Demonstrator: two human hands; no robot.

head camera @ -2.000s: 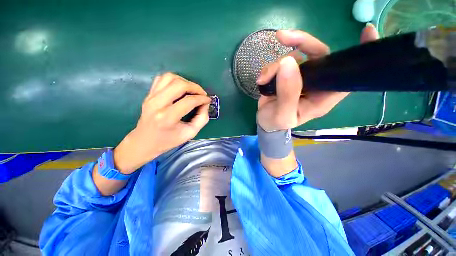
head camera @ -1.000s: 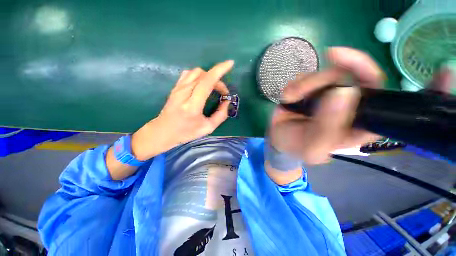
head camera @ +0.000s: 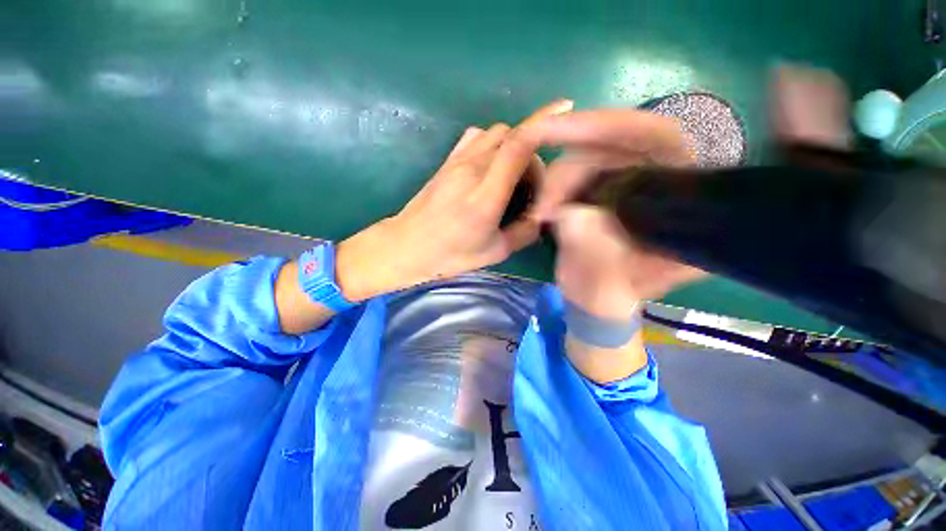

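Observation:
My left hand (head camera: 462,202) holds a small dark device housing (head camera: 517,201) between thumb and fingers above the green bench mat. Most of the housing is hidden by the fingers. My right hand (head camera: 612,207) is blurred and grips the thick black electric screwdriver (head camera: 747,218), which stretches to the right edge. The nose of the tool is beside the left fingertips; its bit cannot be made out. The round speckled screw dish (head camera: 707,127) lies behind my right hand, partly covered by it.
The glossy green mat (head camera: 311,135) spans the bench. Part of a mint-green fan (head camera: 926,116) is at the far right. A black power strip (head camera: 819,340) and a cable run along the bench's near edge. Blue material (head camera: 73,216) is at the left, blue bins (head camera: 851,510) at the lower right.
My right hand has moved the screwdriver from the dish to my left hand, and the hands are now together. The view has shifted, so the dish and fan appear farther right.

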